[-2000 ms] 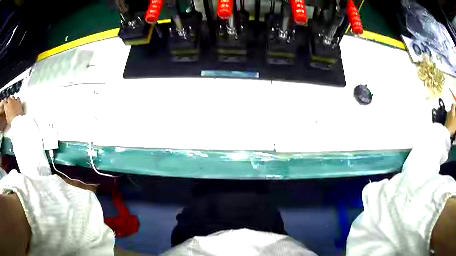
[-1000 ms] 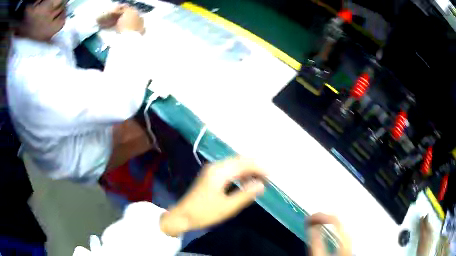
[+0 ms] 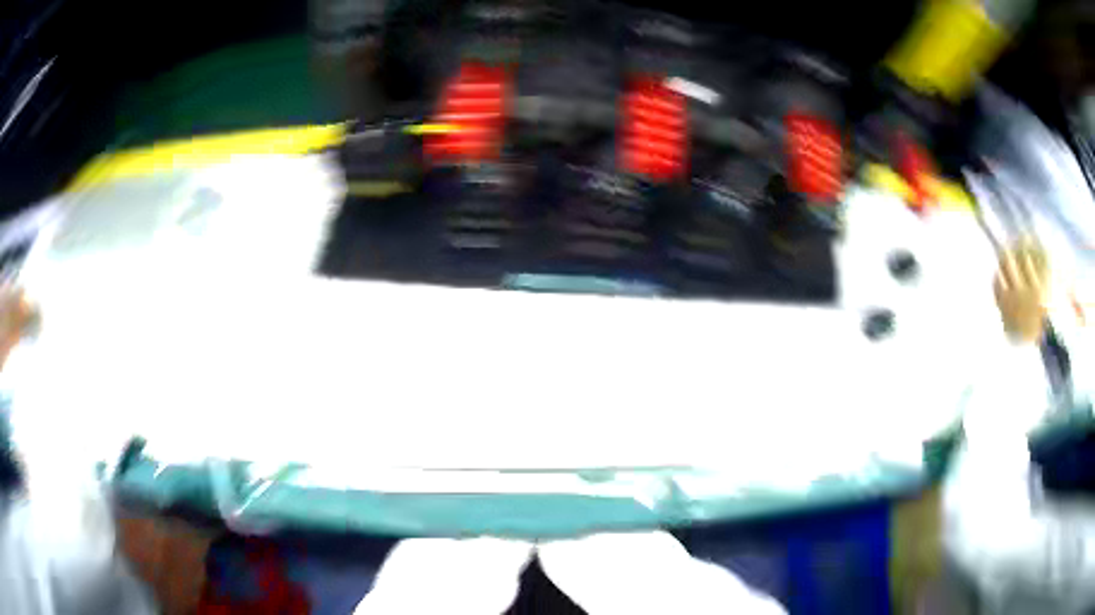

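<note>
The picture is badly blurred. Neither of my hands is in view. Two round black units lie on the white bench cover (image 3: 540,384) to the right of the fixtures, one farther back (image 3: 903,264) and one nearer (image 3: 879,323); they do not touch. The row of clamp fixtures stands on a long black base plate (image 3: 420,262) with a pale label (image 3: 580,284) on its front edge. Several red clamp handles (image 3: 654,127) stand over it. Whether the nests hold units, I cannot tell.
A neighbour's hand (image 3: 1021,288) is at the right, near the two units. Another neighbour's hand (image 3: 15,322) is at the left edge. A translucent tray (image 3: 126,214) lies at the left. The green bench edge (image 3: 516,513) runs along the front.
The view has swung back from the left neighbour to the fixtures. My two hands, seen a second ago over the bench edge, are out of view. Two black units show where one lay earlier.
</note>
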